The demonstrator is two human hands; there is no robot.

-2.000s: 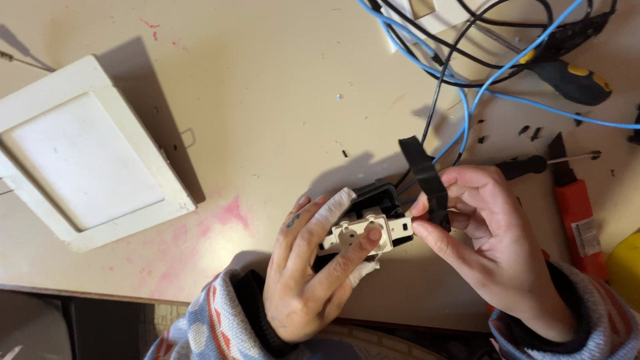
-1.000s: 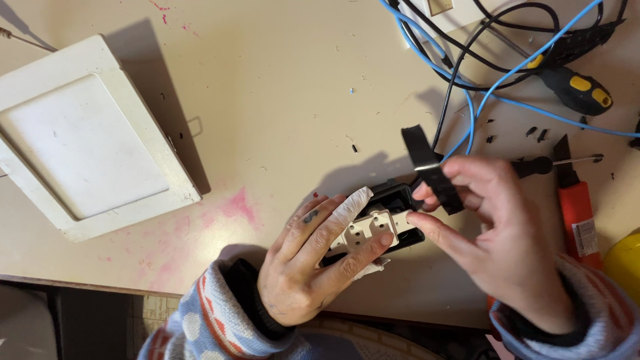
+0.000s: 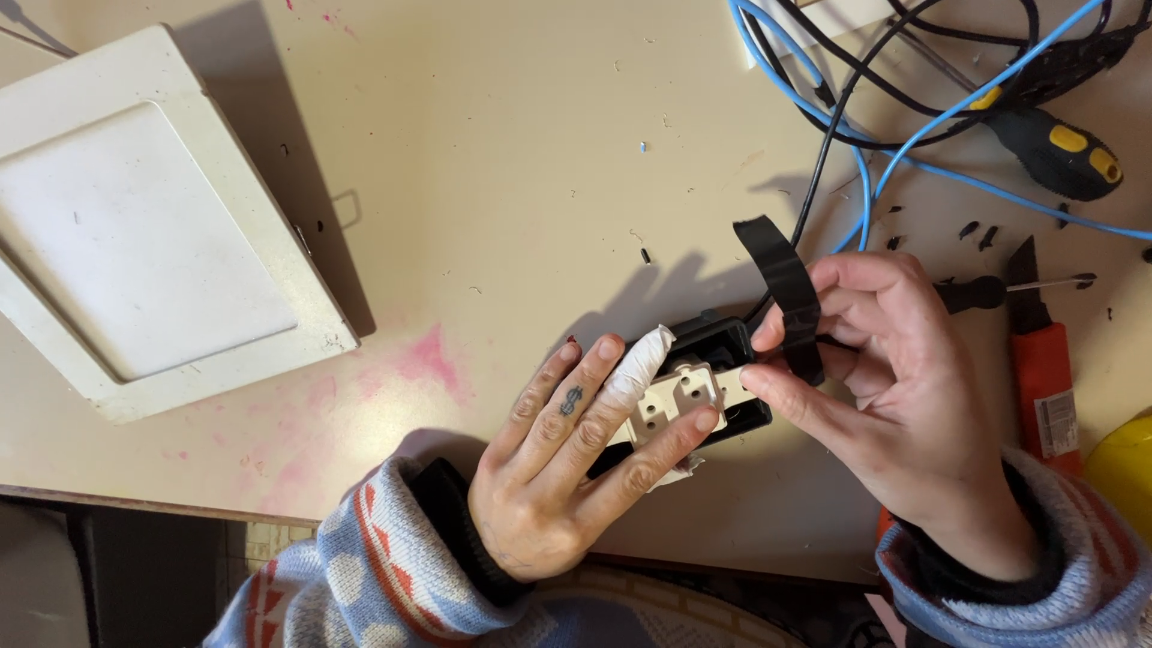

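Note:
My left hand lies over a cream power socket module, fingers spread across it, pressing it in a black plastic box. White wrapping covers one of its fingers. My right hand has its thumb tip at the module's right end tab. A curved strip of black electrical tape stands up at its fingers, seemingly stuck to or pinched by them. A black cable runs up from the box.
A white square panel light lies at left. Blue and black cables coil at upper right around a black-yellow screwdriver. A small screwdriver and a red utility knife lie right of my right hand. Dark scraps dot the table.
My right hand's fingers have shifted at the socket's right end, with the black tape still at them. My left hand stays over the socket.

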